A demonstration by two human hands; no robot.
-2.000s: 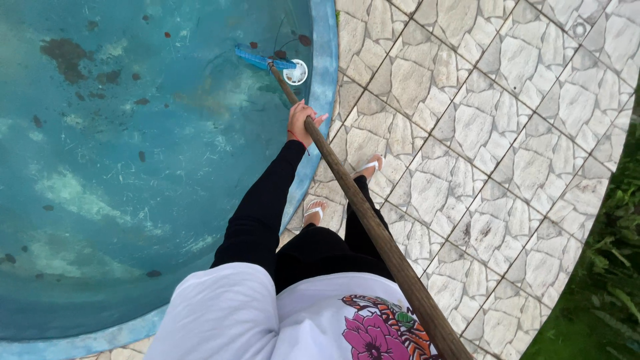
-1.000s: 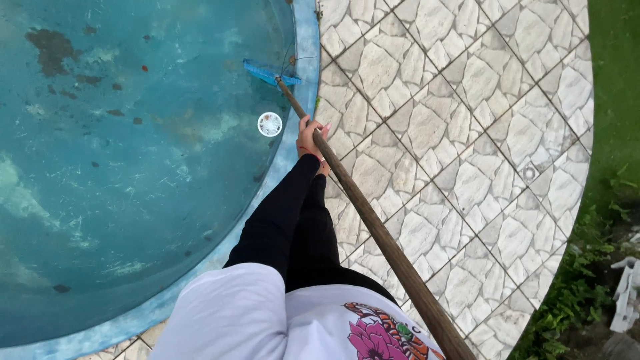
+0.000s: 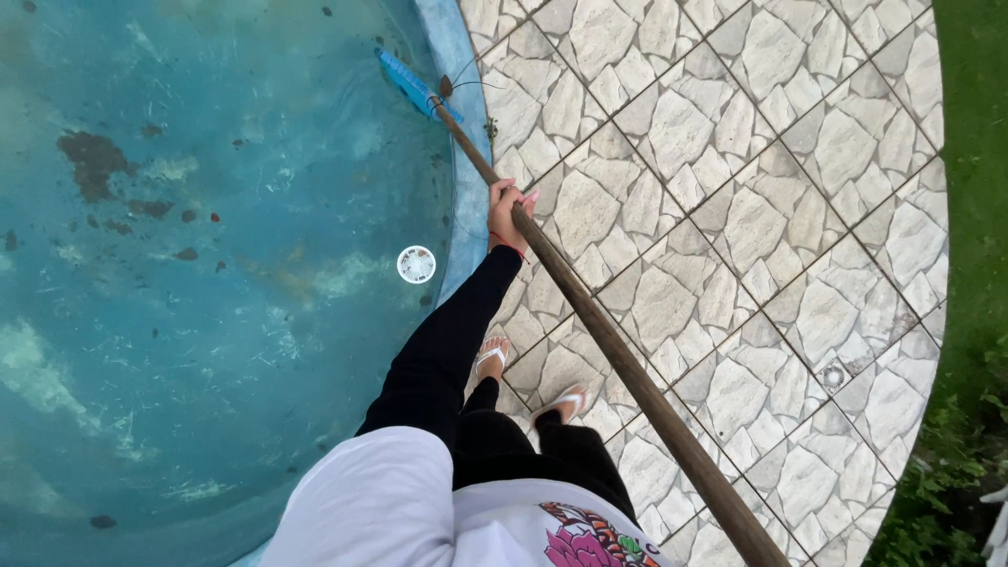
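Note:
My left hand [image 3: 510, 213] is closed around a long wooden pole [image 3: 622, 346], near the pool's edge. The pole runs from a blue pool-cleaning head [image 3: 409, 83] down to the bottom right of the view. That head lies at the inner side of the pool rim [image 3: 465, 150], and a brown leaf [image 3: 446, 87] with a thin stem is beside it. A white round slotted fitting [image 3: 416, 264] shows in the pool, left of my forearm. My right hand is out of view.
The blue pool [image 3: 236, 354] fills the left side, with dark patches and scattered leaves. Pale stone-patterned tiles [image 3: 732, 213] curve along it, with a small round drain [image 3: 833, 376]. My feet in white flip-flops stand on them. Grass [image 3: 976, 197] borders the right.
The blue head was beside the white round fitting two seconds ago; it is now farther from it, up against the rim. My left hand stays on the pole. My feet have shifted. The view has moved.

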